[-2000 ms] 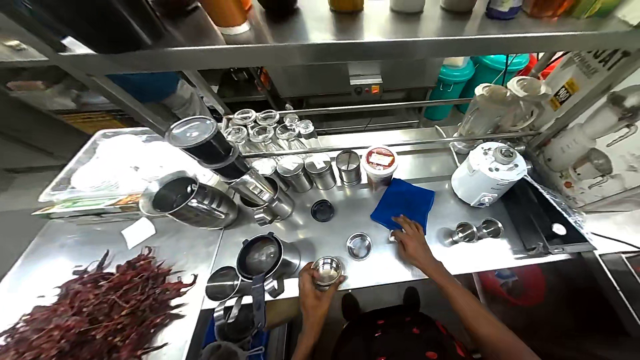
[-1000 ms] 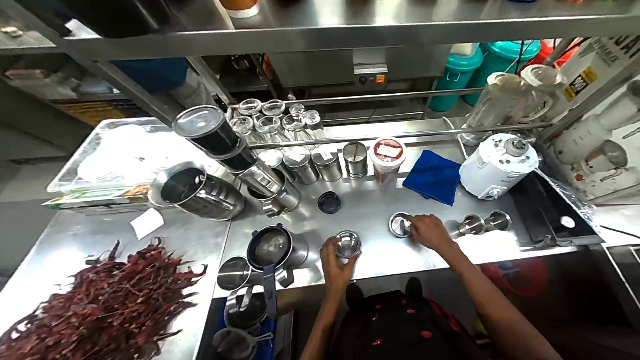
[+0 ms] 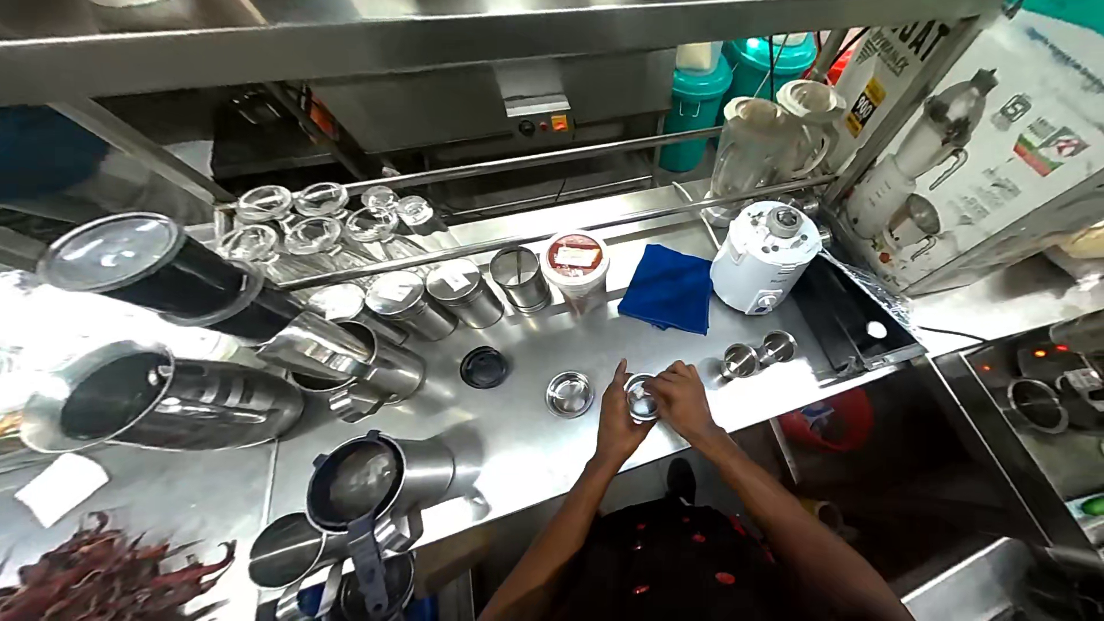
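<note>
Both hands are at a small round steel bowl [image 3: 641, 398] near the counter's front edge. My left hand [image 3: 618, 417] grips its left side, with the thumb up along the rim. My right hand [image 3: 683, 398] has its fingertips at the right side and over the opening; whether they grip it is unclear. A second small steel bowl [image 3: 569, 394] stands just left of my left hand. Two small steel cups [image 3: 740, 361] [image 3: 779, 347] sit to the right of my right hand. A folded blue cloth [image 3: 667, 288] lies behind the hands.
A white mixer-grinder base [image 3: 766, 257] stands at the back right, beside a lidded plastic tub [image 3: 576, 265] and steel canisters [image 3: 466, 293]. Steel jugs [image 3: 379, 470], a black lid [image 3: 485, 367] and dried red chillies [image 3: 112, 573] are on the left. A steel rail crosses behind.
My left hand has moved right, away from the bowl it held, to the other bowl beside my right hand. The view has shifted.
</note>
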